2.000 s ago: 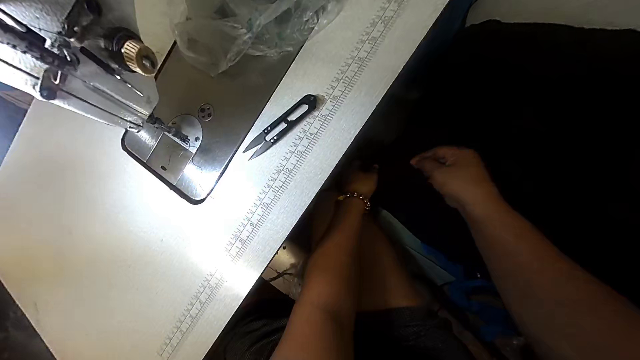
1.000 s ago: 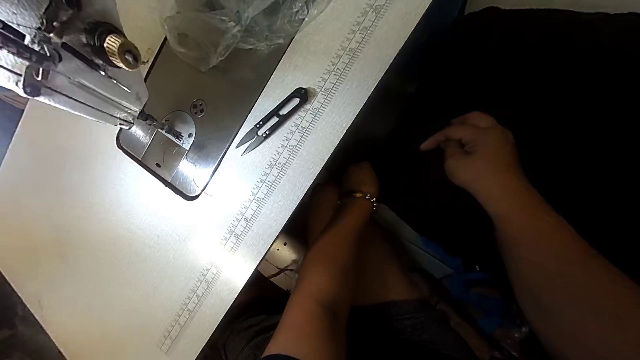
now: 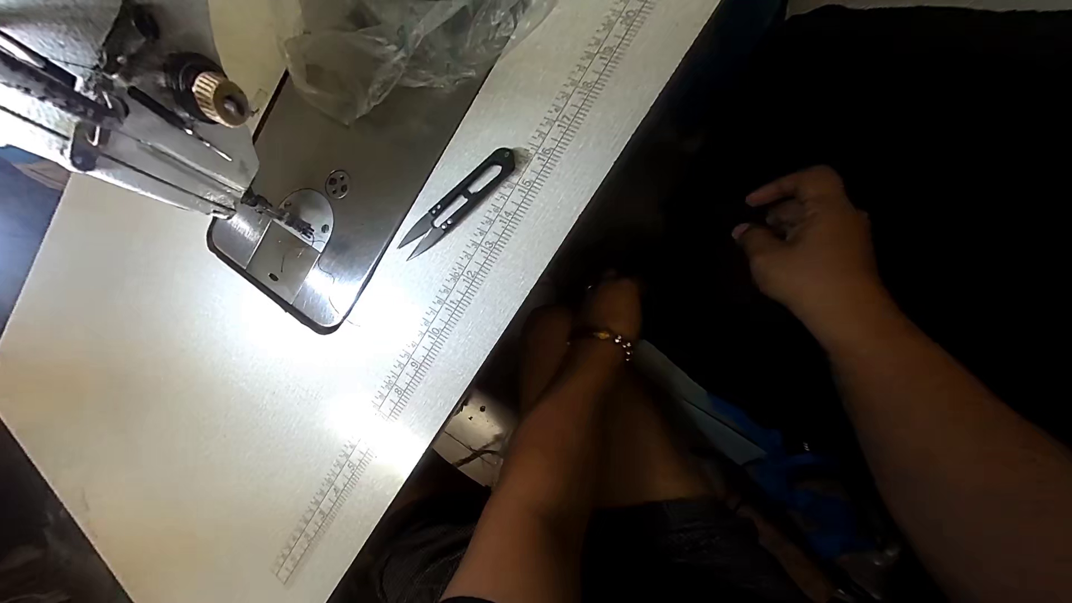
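Observation:
My left hand (image 3: 610,310), with a beaded bracelet at the wrist, is low beside the table edge over my lap; its fingers are lost in shadow on black cloth. My right hand (image 3: 816,234) is above the black cloth (image 3: 938,126) to the right, fingers curled with thumb and forefinger apart and nothing seen between them. Black thread snips (image 3: 459,203) lie on the white table, blades toward the lower left, beside the printed ruler scale (image 3: 502,226). Left of them is the sewing machine's needle plate (image 3: 308,219), with the presser foot over it.
A clear plastic bag (image 3: 377,59) lies on the machine bed (image 3: 368,167). The machine head (image 3: 126,126) fills the upper left. The white table's (image 3: 167,402) edge runs diagonally past my left arm. Something blue (image 3: 787,477) is low, under the black cloth's side.
My right hand has shifted a little to the right and its fingers have changed their bend. My left hand stays in nearly the same place by the table edge.

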